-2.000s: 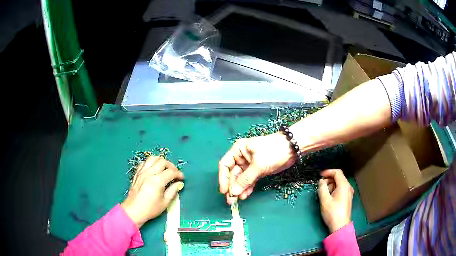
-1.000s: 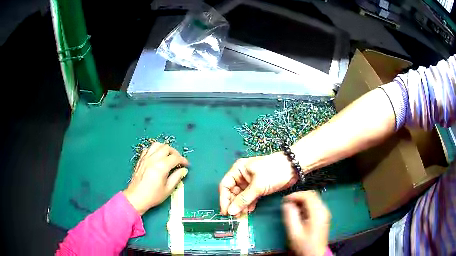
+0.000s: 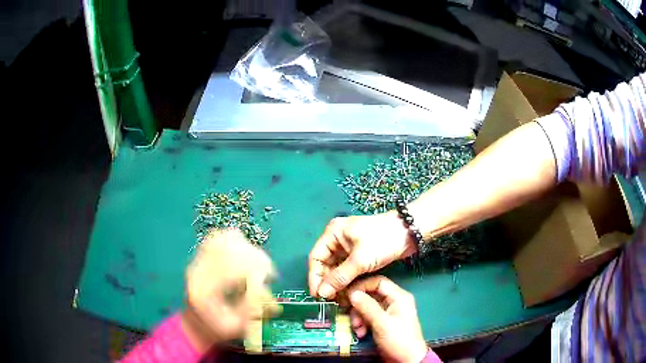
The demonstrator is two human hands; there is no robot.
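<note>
The green circuit board (image 3: 297,334) lies at the near table edge, with an upright strip, a dark-red part (image 3: 318,324) and pale side strips (image 3: 345,333). My left hand (image 3: 230,287) is blurred at the board's left side, below the small heap of leaded parts (image 3: 230,213); its grip is unclear. My right hand (image 3: 386,315) is at the board's right side, thumb and fingers close together. Another person's hand (image 3: 361,248) reaches in from the right, fingertips pinched at the board's upper right edge, almost touching mine. Any part between our fingertips is too small to tell.
A large heap of leaded parts (image 3: 404,177) lies behind the other person's wrist. That person's striped sleeve (image 3: 602,138) crosses before an open brown carton (image 3: 549,248). A grey frame (image 3: 340,119) with a clear bag (image 3: 283,67) is at the back; a green post (image 3: 124,78) stands left.
My left hand has left the small heap and moved down and right to the board. My right hand has moved left to the board's right side. The other person's fingers have lowered to the board.
</note>
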